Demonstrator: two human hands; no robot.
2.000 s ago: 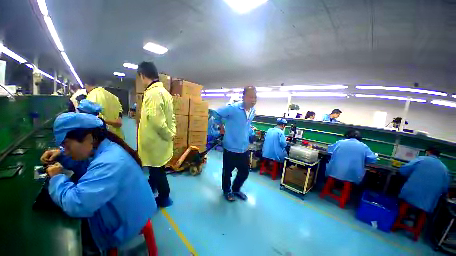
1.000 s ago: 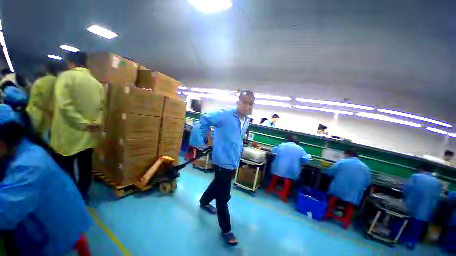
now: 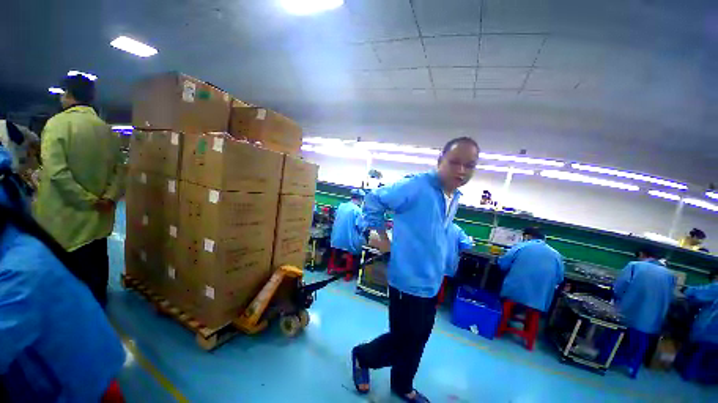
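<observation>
Neither my left hand nor my right hand shows in the head view. Large brown cartons are stacked on a wooden pallet left of centre. An orange pallet jack is under the pallet, its black handle pointing right. A person in a blue smock stands at the handle, one arm reaching back toward it; the exact grip is too small to tell.
A person in a blue smock is cut off at the near left edge. A person in a yellow smock stands behind. Workers on stools sit along a green-partitioned bench at right, with a blue bin and a cart beside them.
The view has turned right, and the left bench has left the picture. The cartons, the jack and the person at its handle have come nearer and look larger.
</observation>
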